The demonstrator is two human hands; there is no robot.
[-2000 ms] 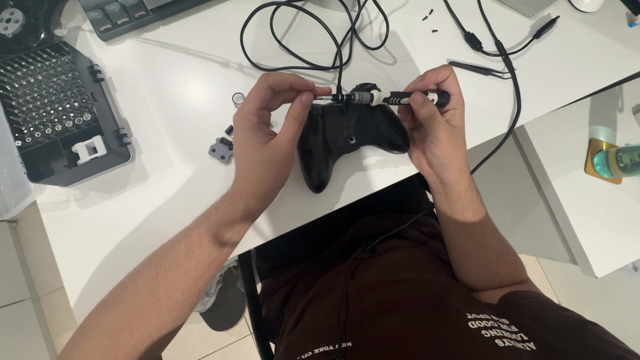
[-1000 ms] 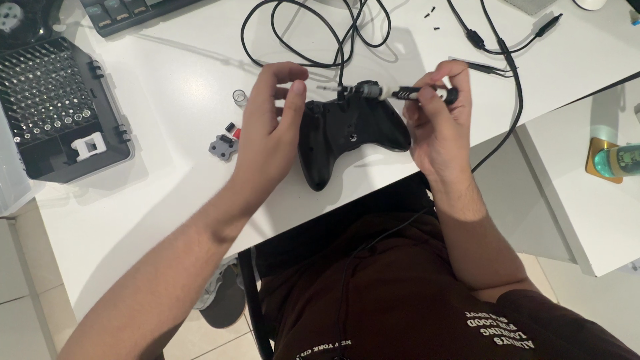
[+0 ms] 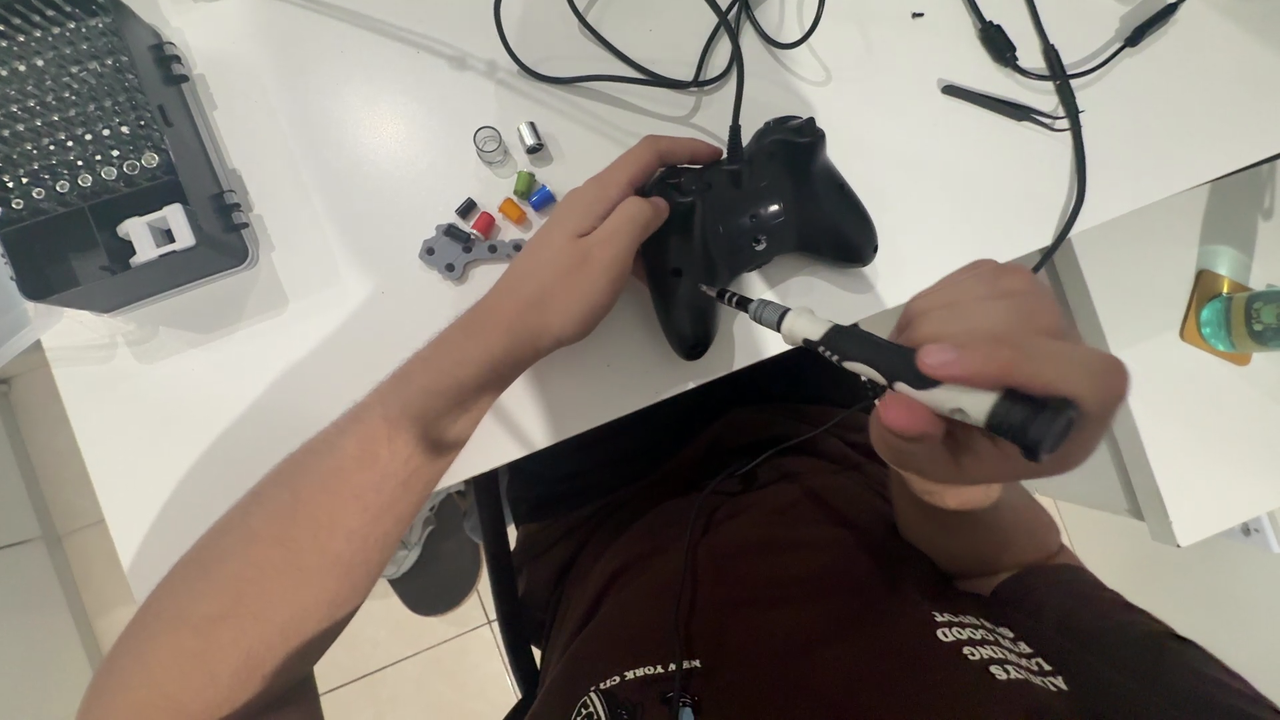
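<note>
A black wired game controller [image 3: 775, 200] lies back side up near the desk's front edge. My left hand [image 3: 590, 255] grips its left part, with fingers at the top edge and around the handle. In my right hand [image 3: 1000, 370] is a black and white precision screwdriver [image 3: 870, 365], its tip over the controller's left handle; whether it touches cannot be told. Left of my left hand lie a grey rubber button pad [image 3: 455, 255], several small coloured button parts [image 3: 513, 209], a clear ring [image 3: 489, 145] and a small metal cylinder [image 3: 530, 137].
An open bit case [image 3: 235, 265] with many bits and a white plastic piece [image 3: 160, 235] stands at the left. Black cable [image 3: 620, 80] loops behind the controller. Black tweezers [image 3: 990, 103] lie beside another cable [image 3: 1078, 170] at the right.
The left hand has moved from the screwdriver's front end onto the controller. My right hand has come down and right, turning the screwdriver toward the controller's left handle. The controller has turned.
</note>
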